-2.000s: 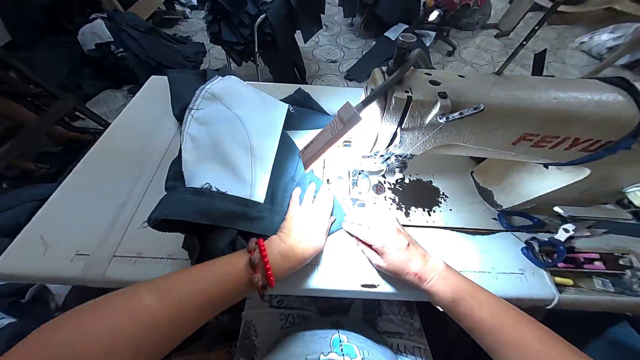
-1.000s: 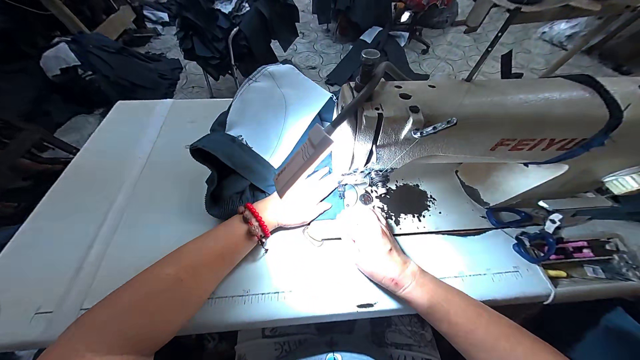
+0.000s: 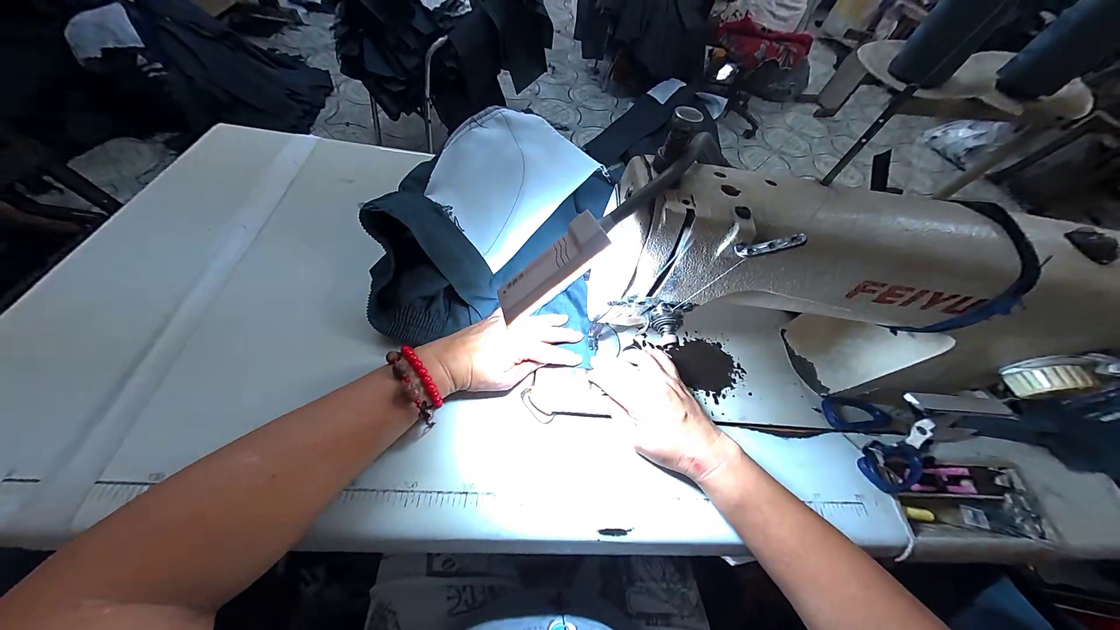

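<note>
A dark blue garment [image 3: 420, 249] with a white fabric panel [image 3: 516, 175] lies bunched on the table, left of the sewing machine [image 3: 822, 227]. My left hand [image 3: 503, 350] rests flat with fingers spread on the garment's near edge, below the machine's lamp [image 3: 556, 267]. Close to the presser foot area, my right hand [image 3: 652, 407] lies low on the machine bed, fingers together at the right edge of the blue cloth; glare hides whether they pinch it. The needle is not clearly visible.
Blue-handled scissors [image 3: 892, 464] lie at the right, beside an open tray [image 3: 980, 499] of small tools. A thread loop [image 3: 535, 407] lies between my hands. The white table's front edge [image 3: 490, 534] bears ruler marks. Dark garments [image 3: 437, 61] hang over a chair behind.
Since two seconds ago the garment has turned and bunched up nearer the machine, away from the left of the table. My left hand has stayed on its near edge. The view has shifted.
</note>
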